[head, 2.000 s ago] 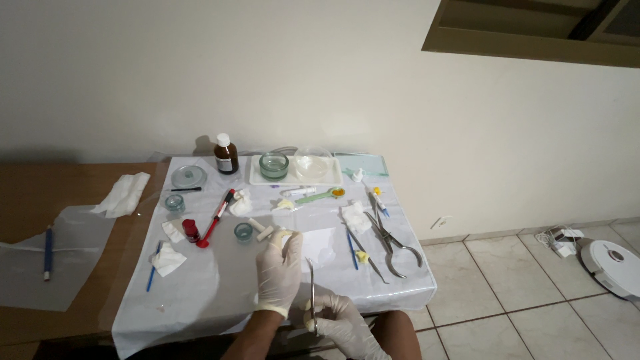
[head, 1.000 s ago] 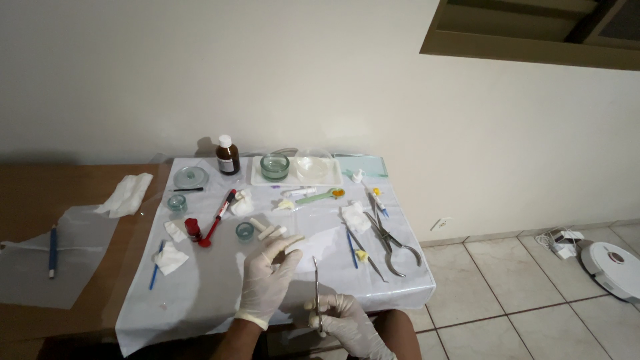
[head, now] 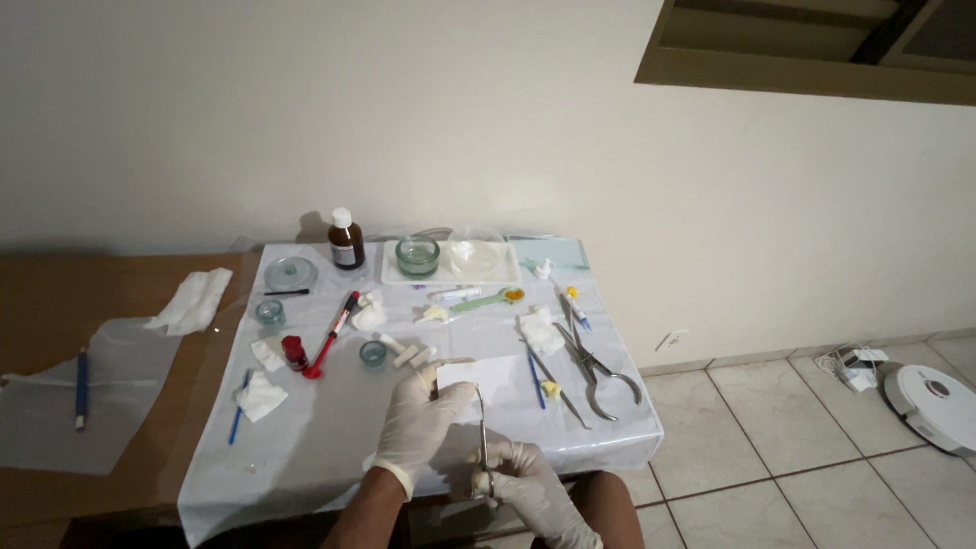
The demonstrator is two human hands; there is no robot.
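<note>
My gloved left hand (head: 419,419) is over the front of the covered table, its thumb and fingers on a sheet of white paper (head: 492,377). In my gloved right hand (head: 522,473), at the table's front edge, is a slim metal instrument (head: 483,435) with its curved tip up beside my left thumb; its exact kind is unclear. Just beyond my left hand lie white cylindrical rolls (head: 406,356) and a small glass dappen dish (head: 373,354). To the right are metal forceps (head: 595,366), a metal probe (head: 564,396) and a blue applicator stick (head: 536,377).
Behind stand a brown bottle (head: 347,242) and a white tray (head: 390,267) holding a glass bowl (head: 417,258). A green spoon (head: 488,299), a red bottle (head: 293,353), a red-and-black marker (head: 345,311) and crumpled gauze (head: 261,396) lie about. A robot vacuum (head: 934,408) sits on the floor.
My left hand, earlier over the table beside the paper with nothing plainly in it, now has its fingers on the paper. My right hand still holds the instrument.
</note>
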